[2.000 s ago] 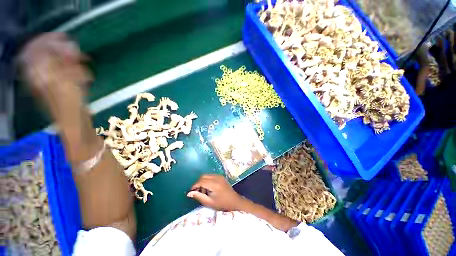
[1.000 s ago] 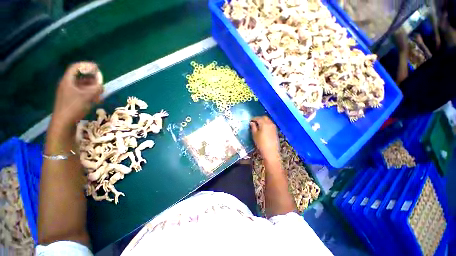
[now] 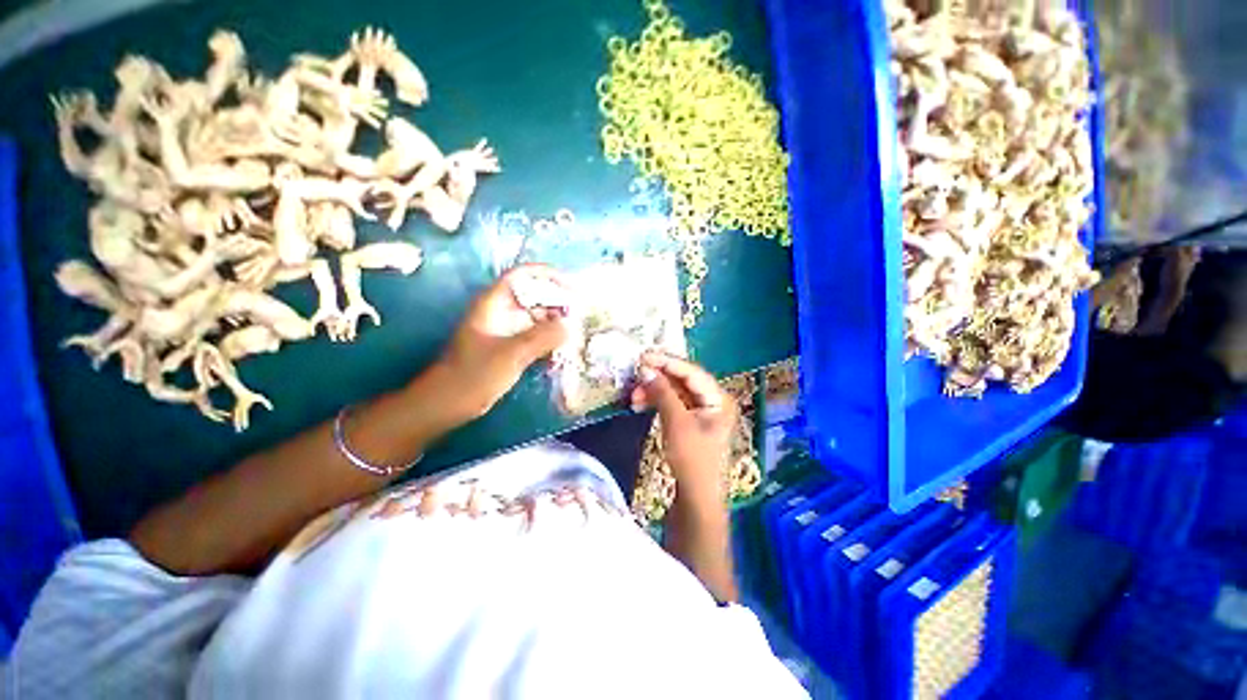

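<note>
The pale square work pad (image 3: 636, 294) lies at the bench edge, with a whitish lump on it. My left hand (image 3: 509, 339) is at the pad's left side, fingers curled, thumb and fingertip close together. My right hand (image 3: 684, 390) is at its lower right corner, fingers bent and fingertips close together. Whether either hand holds a small part cannot be told. A loose heap of beige limbs (image 3: 294, 219) lies to the left. Yellow rings (image 3: 698, 123) lie in a flat pile beyond the pad, and a few pale rings lie left of the pad.
A large blue tote (image 3: 896, 410) of beige parts stands at the right of the bench. A lower bin of small parts (image 3: 745, 458) shows below the bench edge. Stacked blue trays (image 3: 889, 568) stand at lower right. Another blue tote's edge (image 3: 34, 465) is at far left.
My left hand has come down from the far left to the pad. My right hand has moved from the pad's right side to its lower corner. The view has shifted closer to the bench.
</note>
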